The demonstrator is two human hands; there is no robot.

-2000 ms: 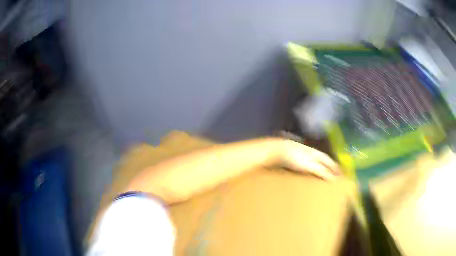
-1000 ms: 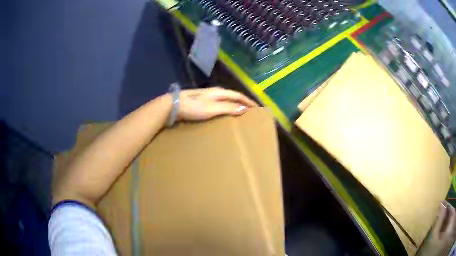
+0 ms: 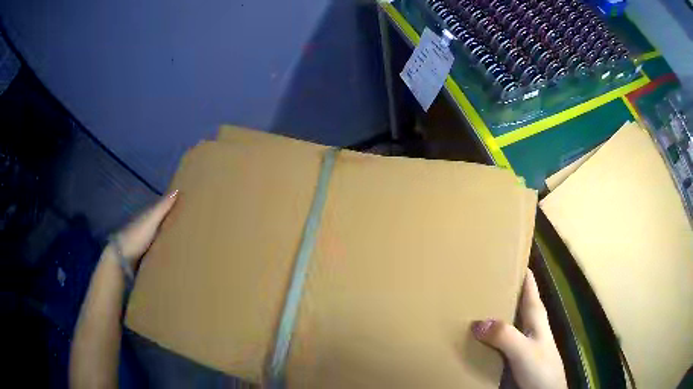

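Observation:
A stack of tan cardboard sheets [image 3: 410,251] lies across the lower middle of the view, with a grey-green binding band [image 3: 304,258] around it. My left hand [image 3: 148,228] grips its left edge, the fingertips showing at the side. My right hand [image 3: 524,334] grips its lower right corner, with the thumb on top and the other fingers partly hidden at the edge. The stack is held in front of the bench, its right edge beside the bench's front edge. Its underside is hidden.
More cardboard sheets [image 3: 631,251] lie on the green-matted bench at the right. A clear tray of dark reddish ring-like parts [image 3: 532,45] sits at the back. A white paper label [image 3: 429,68] hangs at the bench edge. A tray of small parts [image 3: 676,129] is at the far right.
My left hand has moved from the top of the banded stack to its left edge. My right hand has moved from the bench cardboard to the stack's right corner. The stack now lies more squarely in view.

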